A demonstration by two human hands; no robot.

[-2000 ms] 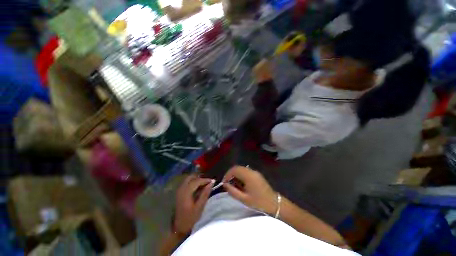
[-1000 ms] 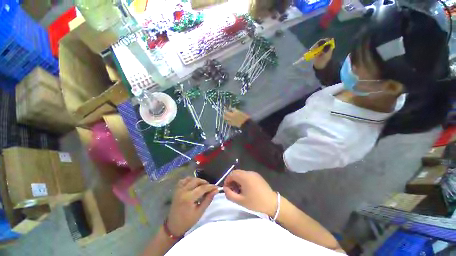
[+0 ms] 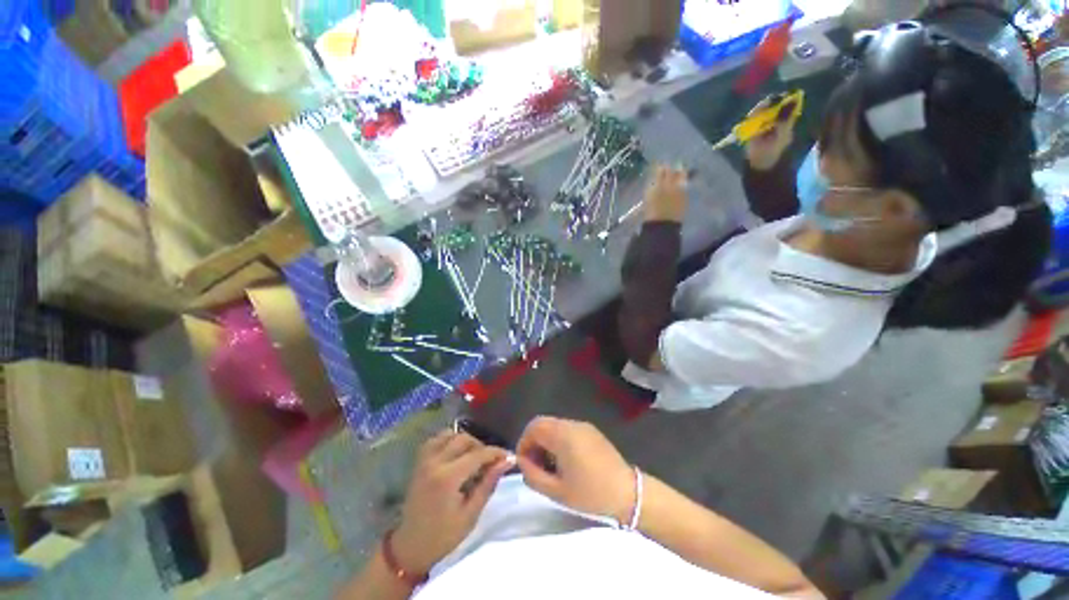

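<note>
My left hand (image 3: 440, 498) and my right hand (image 3: 580, 469) meet over my lap, fingertips nearly touching. They pinch a small white piece (image 3: 511, 459) between them; the fingers hide most of it. White cable leads with green-black ends (image 3: 533, 287) lie fanned in a row on the grey-green bench mat (image 3: 440, 302) beyond my hands. A few separate leads (image 3: 428, 373) lie near the mat's corner.
A tape roll (image 3: 404, 279) holds a clear bottle (image 3: 373, 267). A person in a white top (image 3: 762, 305) sits at right, holding a yellow tool (image 3: 768, 117). Cartons (image 3: 106, 410) stand at left; a perforated tray (image 3: 492, 138) lies farther back.
The white strip that stuck up from my fingers a second ago no longer shows. The neighbour's lower hand has moved from the near lead row to farther up the bench.
</note>
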